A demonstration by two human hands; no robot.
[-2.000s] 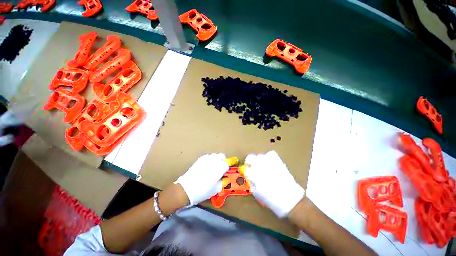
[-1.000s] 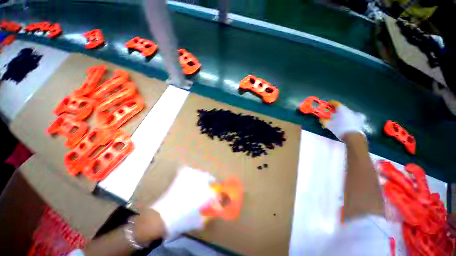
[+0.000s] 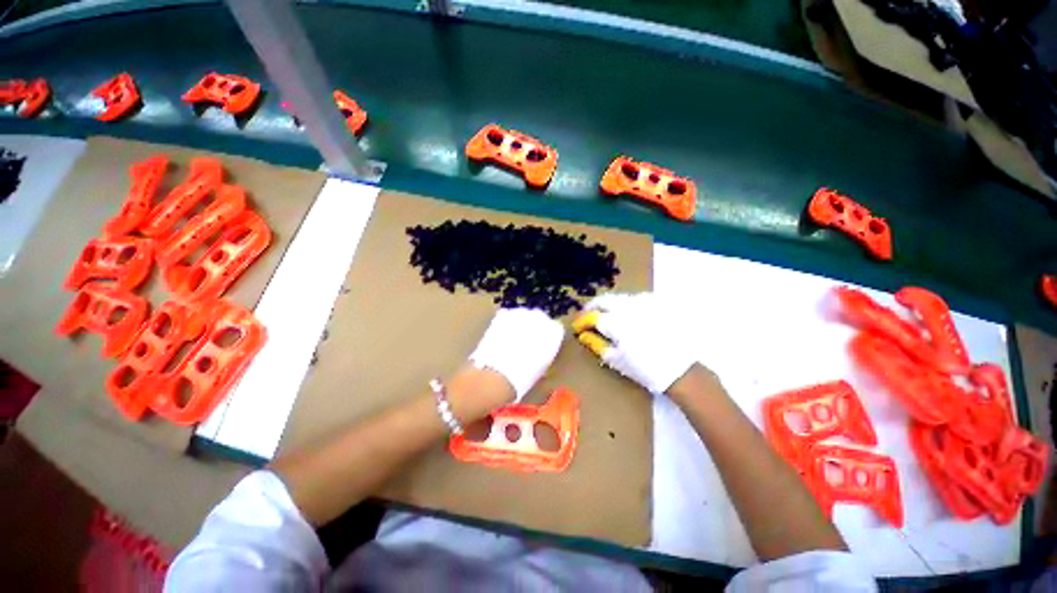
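My left hand (image 3: 520, 346), in a white glove with a bead bracelet at the wrist, is at the near edge of the heap of small black parts (image 3: 510, 257); its fingertips are hidden. My right hand (image 3: 632, 339), in a white glove with yellow fingertips, is just right of it at the same edge, fingers bent; whether it pinches a part cannot be told. An orange-red controller shell (image 3: 517, 436) lies on the cardboard mat (image 3: 383, 348) below my left hand, held by neither hand.
A green conveyor belt (image 3: 406, 116) with spaced shells runs beyond the bench. A grey post (image 3: 304, 93) stands at its edge. Shells (image 3: 210, 360) lie on the left cardboard; more shells (image 3: 974, 429) are piled at right. A carton (image 3: 81, 463) is at lower left.
My right hand has come back from the shell on the belt to the black heap. My left hand has let go of its shell, now on the mat, and moved up to the heap.
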